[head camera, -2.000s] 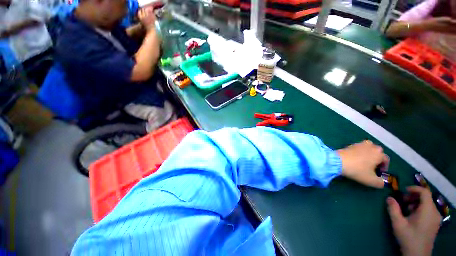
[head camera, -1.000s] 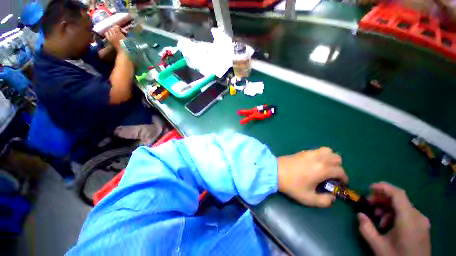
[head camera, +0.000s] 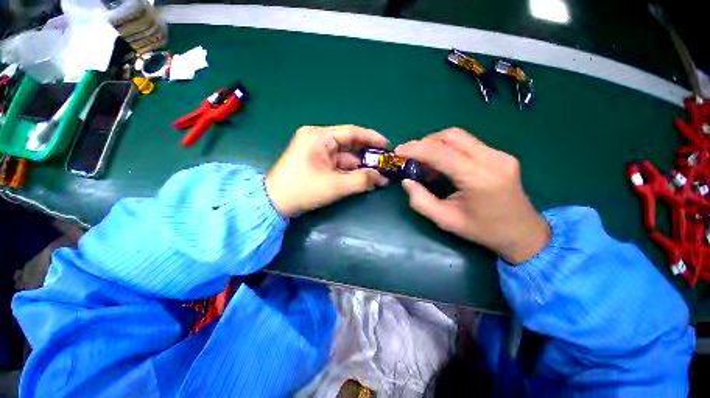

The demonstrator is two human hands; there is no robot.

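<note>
A small black module (head camera: 391, 162) with an amber ribbon and a white label is held between both hands above the bench. My left hand (head camera: 327, 169) grips its left end between thumb and fingers. My right hand (head camera: 467, 183) grips its right end, with fingertips on the ribbon part. The fingers hide both ends of the module. Two loose modules lie near the white line, one (head camera: 469, 68) beside the other (head camera: 515, 80). A clamped module (head camera: 210, 113), a red clip with a black piece in its jaws, lies left of my hands.
Red spring clamps (head camera: 676, 206) are heaped at the right. At the left are a smartphone (head camera: 101, 130), a green tray (head camera: 15, 138), a bottle (head camera: 138, 27), white wipes (head camera: 188, 64) and a small yellow lump (head camera: 142, 85). The bench (head camera: 342, 85) has a white line (head camera: 350, 29).
The view has swung right and down, bringing in the red clamp heap. The other person has left the picture. Both hands still hold the module, now level and closer together around it.
</note>
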